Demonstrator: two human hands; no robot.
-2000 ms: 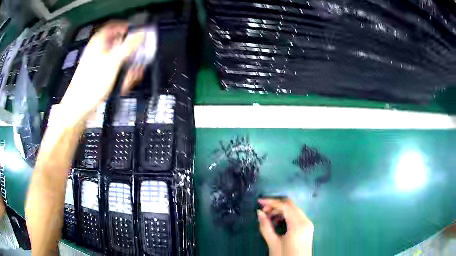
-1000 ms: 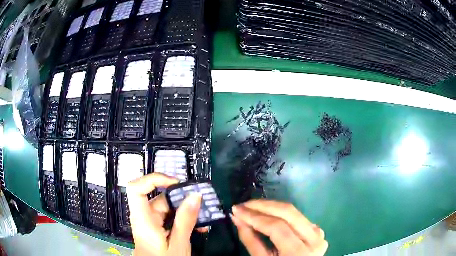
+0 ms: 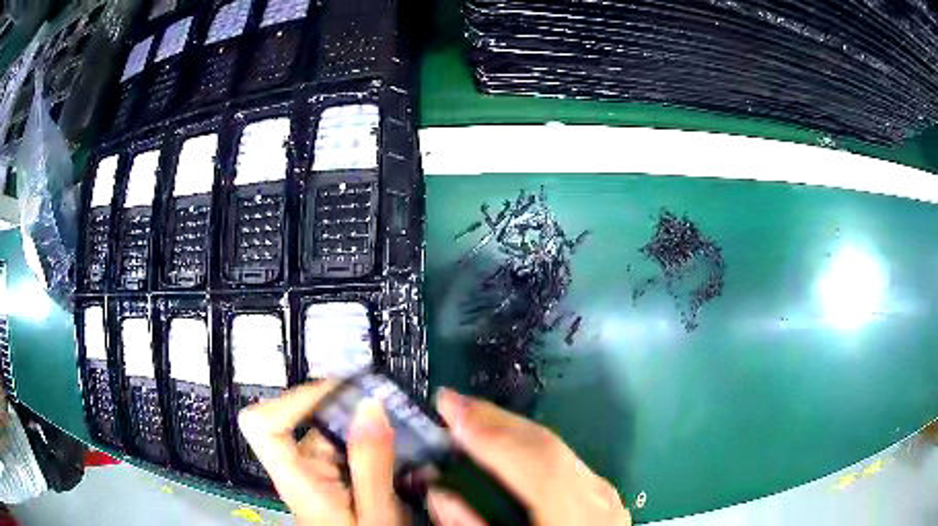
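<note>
My left hand [image 3: 327,452] holds a small black housing [image 3: 409,429] with a pale gridded face, tilted, over the front right corner of the tray; its thumb lies on the face. My right hand [image 3: 519,462] is at the housing's right edge, fingers bent and blurred; whether it pinches a small part cannot be told. The black blister tray [image 3: 403,221] holds rows of housings [image 3: 343,221], pale above and dark dotted below. A loose heap of small black fittings [image 3: 530,272] lies right of the tray.
A smaller heap of tiny black pieces [image 3: 684,252] lies farther right on the green bench [image 3: 761,411]. A white strip [image 3: 638,156] crosses behind the heaps. A tall stack of black trays [image 3: 679,62] stands behind it. A crumpled clear bag [image 3: 43,195] is at the left.
A second ago the right fingertips were beside the housing; now the right hand has moved left against its edge. Earlier, the left hand was over the tray's back and the right by the heap.
</note>
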